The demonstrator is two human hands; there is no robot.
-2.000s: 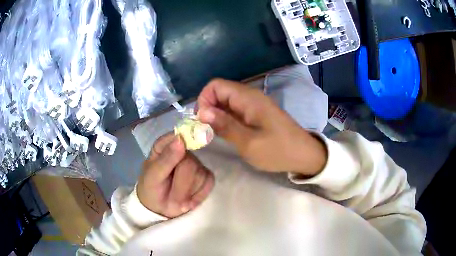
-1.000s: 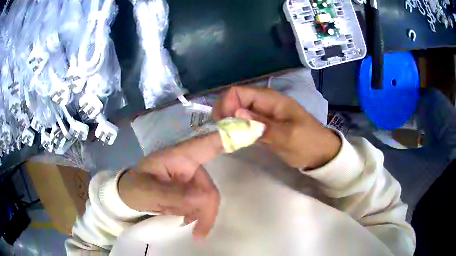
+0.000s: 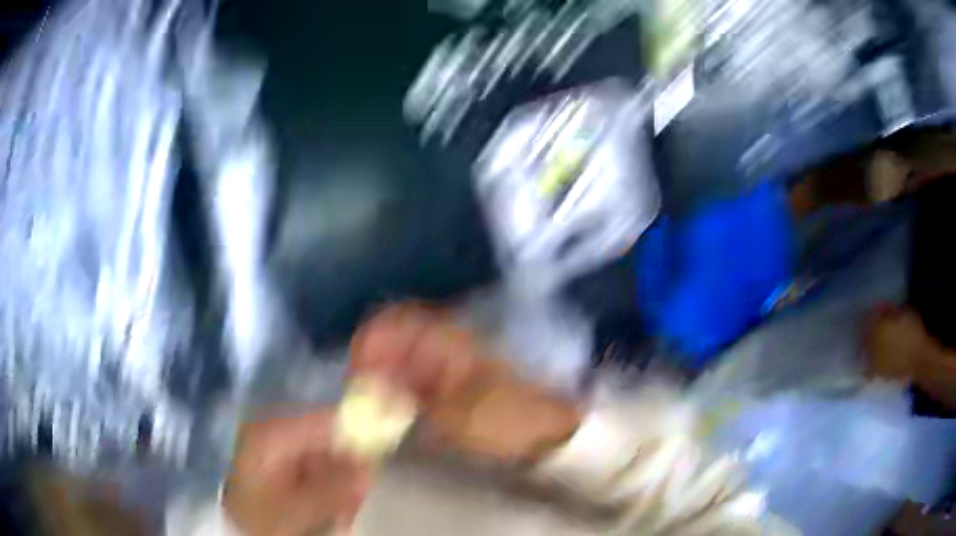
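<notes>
The whole view is blurred. A small pale yellow finger guard or wrap (image 3: 374,417) lies where my two hands meet, low and left of centre. My right hand (image 3: 466,382) has its fingers curled against its upper right side. My left hand (image 3: 294,471) touches its lower left side; blur hides whether a finger is inside it. The white housing (image 3: 571,178) with a green and yellow board lies open on the dark green bench (image 3: 335,230), beyond my hands.
Bagged white cords (image 3: 94,241) are heaped at the left, with another bagged bundle (image 3: 239,209) beside them. A blue stool seat (image 3: 718,272) is right of the housing. White parts (image 3: 514,52) lie at the back. Another person (image 3: 839,450), in light blue, is at the right.
The view has swung and blurred, and more of the right side shows. The other person has come into view. My hands and the yellow piece now appear lower and further left.
</notes>
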